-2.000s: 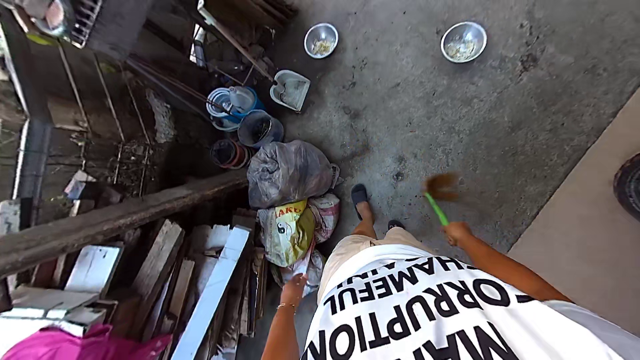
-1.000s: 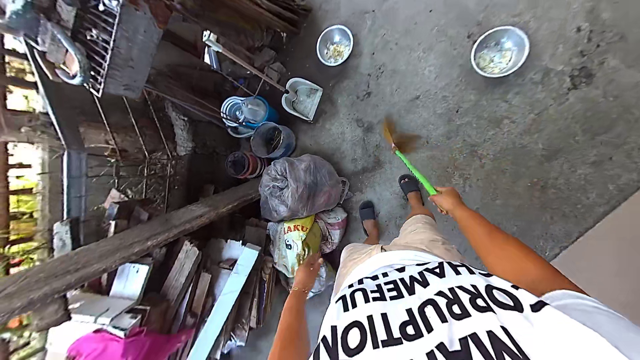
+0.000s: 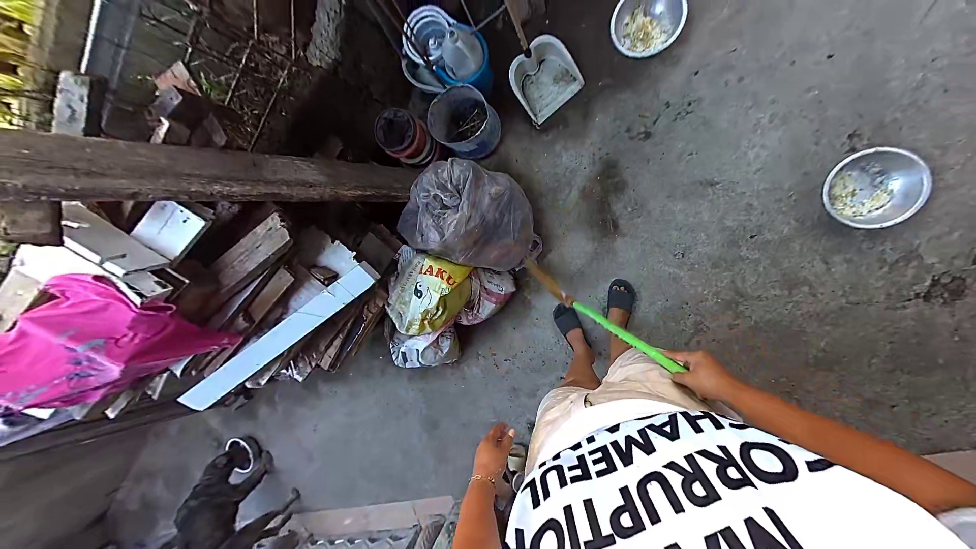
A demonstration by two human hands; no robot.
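Observation:
My right hand grips the green handle of a broom; the brown bristles point up and left, close to a filled grey plastic bag. Below that bag lie a yellow and white sack and other filled sacks. At the lower middle, my left hand hangs beside my shirt with nothing in it, its fingers somewhat curled. Two metal bowls with pale food scraps rest on the concrete floor, one at the top and one at the right. A white dustpan lies at the top middle.
Pails, one a blue-grey bucket, stand beyond the bags. Scrap boards are piled at the left under a wooden beam, with a pink cloth over some. A dark dog is at the lower left. My sandaled feet are near the bristles.
The broom's bristles have swung left, close to the bags. My left hand has moved away from the sacks toward my side. The view has shifted, and the dog now shows.

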